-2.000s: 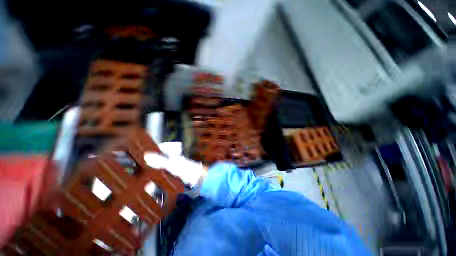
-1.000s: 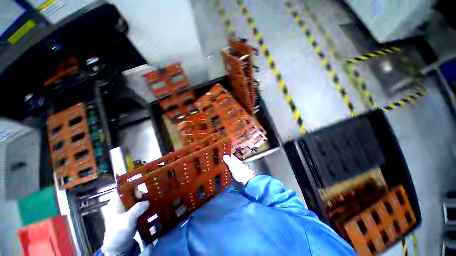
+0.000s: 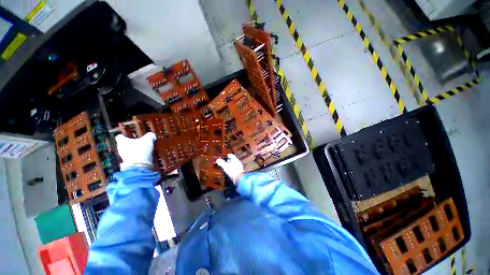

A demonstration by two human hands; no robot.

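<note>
My gloved left hand point(image 3: 137, 150) grips the left end of orange fixture plates point(image 3: 174, 140) held over the left part of a black tote point(image 3: 298, 156). My gloved right hand point(image 3: 231, 167) is at the right edge of a narrow-looking orange plate point(image 3: 211, 153) at the tote's near side. Its fingertips meet that edge; whether they grip it is unclear. More orange plates point(image 3: 244, 123) lie heaped in the tote. Some plates point(image 3: 260, 67) stand upright at its far corner, with pins showing. Plate overlaps hide which ones touch.
An orange plate point(image 3: 80, 156) lies over green boards on the conveyor at left, near a black machine opening point(image 3: 32, 80). A red bin point(image 3: 63, 255) and green item point(image 3: 53, 223) are lower left. A second black tote point(image 3: 462, 215) at right holds black point(image 3: 384, 156) and orange plates point(image 3: 424, 239).
The held plates have moved forward, away from my body, over the tote. My left hand has moved up with them. My right hand has shifted slightly left to the narrow-looking plate's edge.
</note>
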